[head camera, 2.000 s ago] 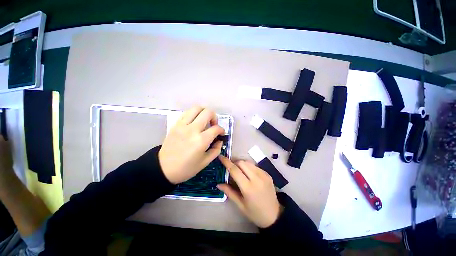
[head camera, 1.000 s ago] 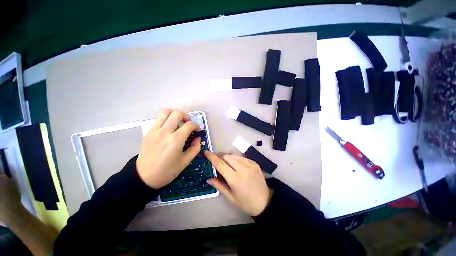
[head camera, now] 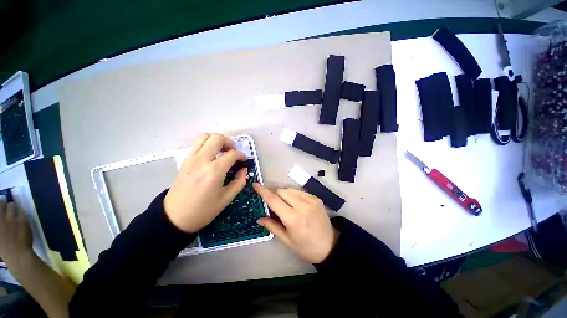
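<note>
A white housing frame (head camera: 104, 197) lies on the cardboard; its left half is an open window. A dark green circuit board (head camera: 233, 220) fills its right end. My left hand (head camera: 202, 183) is over the board's upper part, with thumb and fingers pinched on a small black foam piece (head camera: 240, 165) near the board's upper right. The piece is mostly hidden by the fingers. My right hand (head camera: 300, 222) lies across the frame's right rim, index fingertip at the board's right edge, thumb apart from it. It holds nothing visible.
Black adhesive foam strips (head camera: 349, 149) lie on the cardboard (head camera: 149, 93) at right, some with white tabs. A tiny black piece (head camera: 321, 173) lies near them. A red utility knife (head camera: 451, 189), scissors (head camera: 508, 73) and more strips lie further right. Another person's hand (head camera: 15, 227) is at left.
The view has shifted, so the frame and strips appear further left than two seconds ago. Both hands remain at the board's upper right with nearly the same pose.
</note>
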